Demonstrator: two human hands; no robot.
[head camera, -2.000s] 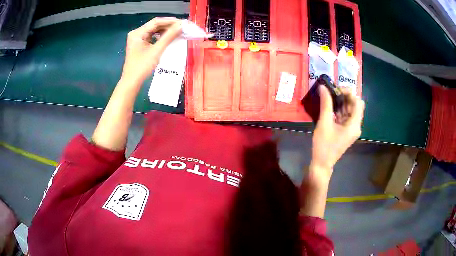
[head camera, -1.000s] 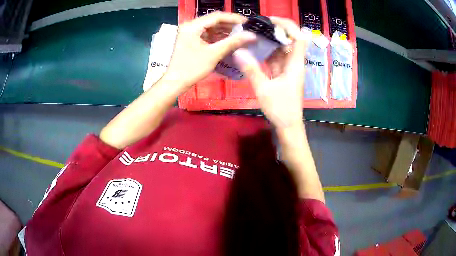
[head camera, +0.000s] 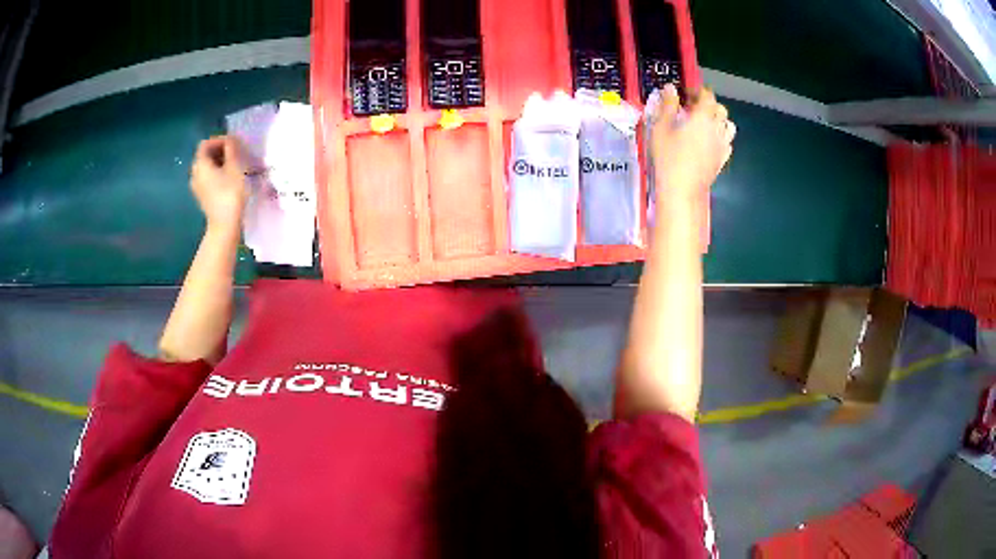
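The red-orange phone tray (head camera: 417, 197) lies in front of me. Its upper row shows four bare black keypad phones (head camera: 454, 55), with an empty middle pocket. In the lower row, three sleeved phones (head camera: 544, 186) fill the right pockets, the rightmost partly behind my right hand; the two left pockets are empty. White sleeves (head camera: 293, 197) lie fanned left of the tray. My left hand (head camera: 222, 180) has its fingertips closed at the edge of a greyish sleeve there. My right hand (head camera: 692, 137) is over the tray's right edge, fingertips at the far-right bare phone's lower end; its grip is unclear.
The tray lies on a green bench (head camera: 109, 218) with a metal edge. Stacked red-orange trays (head camera: 941, 224) stand at far right. An open cardboard box (head camera: 836, 344) is on the grey floor, and more red-orange pieces (head camera: 836, 530) show at lower right.
The phone and sleeve held between both hands are gone from them; a sleeved phone now lies in the lower middle pocket. My hands have parted, left to the sleeves, right to the tray's right side.
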